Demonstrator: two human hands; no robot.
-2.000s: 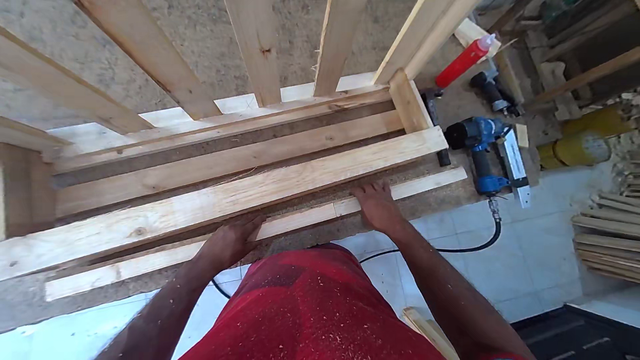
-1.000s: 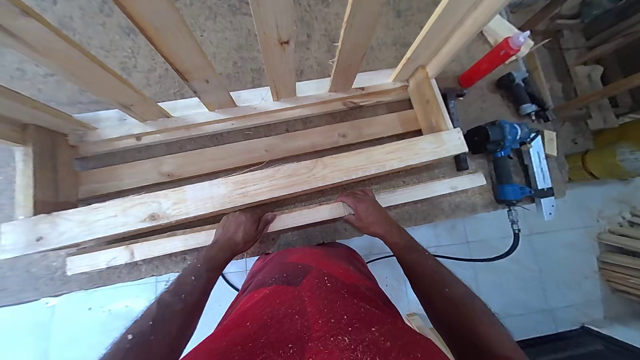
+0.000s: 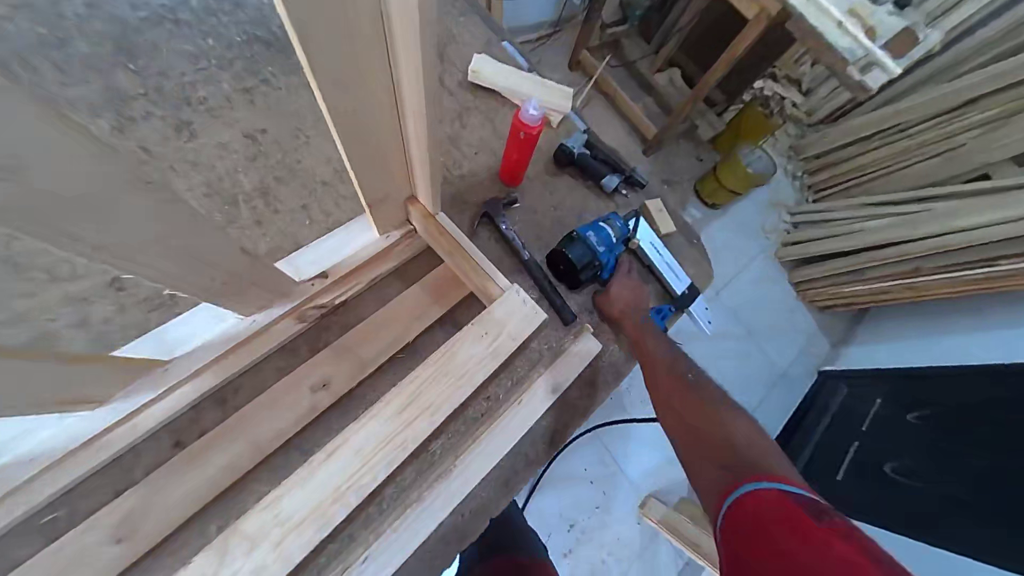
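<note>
My right hand (image 3: 626, 298) is closed around the handle of a blue pneumatic nail gun (image 3: 596, 244), which lies on the worktable by its right edge. My left hand is out of view. A claw hammer (image 3: 528, 260) rests between the nail gun and the corner of a slatted wooden frame (image 3: 460, 248). The frame's front board (image 3: 400, 416) runs toward the lower left. Alongside it, nearer the table edge, a loose narrow wood strip (image 3: 496, 448) lies apart from the board.
Behind the hammer stand a red squeeze bottle (image 3: 522, 148) and a second, smaller air nailer (image 3: 596, 164). A wood offcut (image 3: 520, 82) lies farther back. Stacked wood strips (image 3: 912, 240) and a yellow container (image 3: 732, 176) are at the right. A black hose (image 3: 588, 432) hangs below the table edge.
Both hands were on the narrow strip earlier. My right hand has let go of it and moved right to the nail gun; my left hand has left view. The view has swung right.
</note>
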